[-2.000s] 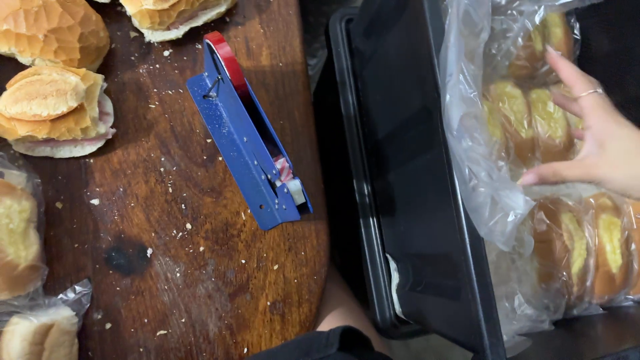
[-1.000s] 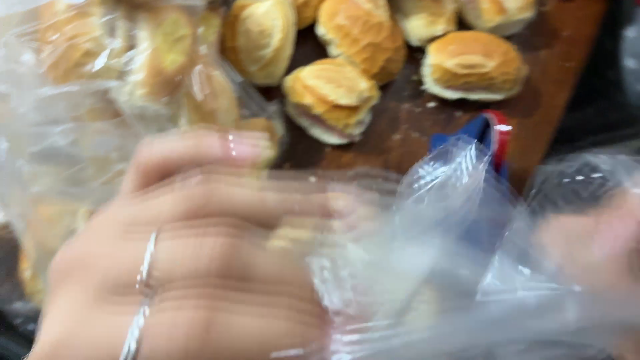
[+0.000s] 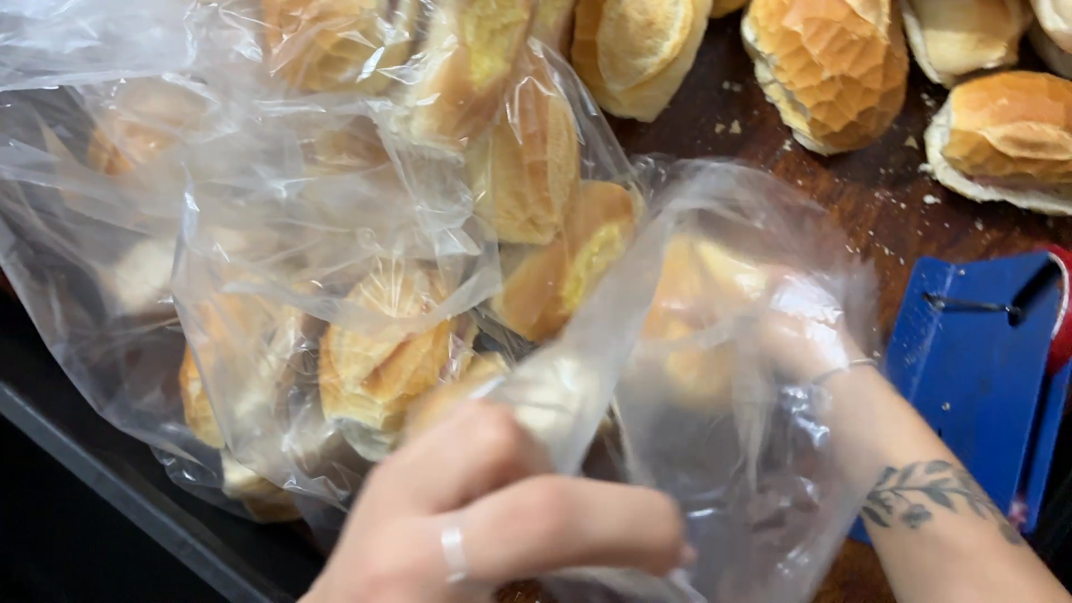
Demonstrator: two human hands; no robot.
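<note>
My left hand (image 3: pixel 502 519), with a ring on one finger, is shut on the edge of a clear plastic bag (image 3: pixel 712 494) at the lower middle. My right hand (image 3: pixel 787 318) is inside that bag, seen blurred through the film, next to a bread roll (image 3: pixel 695 293); whether its fingers grip the roll cannot be told. A pale roll (image 3: pixel 561 394) shows behind the film beside my left hand. Left of both hands, large clear bags (image 3: pixel 335 201) hold several filled rolls (image 3: pixel 385 360).
Loose bread rolls (image 3: pixel 829 67) lie along the top right of the wooden table (image 3: pixel 871 193), among crumbs. A blue metal tape dispenser (image 3: pixel 963 352) with a red roll stands at the right. The dark rim of a black crate (image 3: pixel 126 494) runs across the lower left.
The view has swung from the tape dispenser and black crate to the bagged rolls. The blur over my hands has lessened, and my right hand now shows inside the clear bag.
</note>
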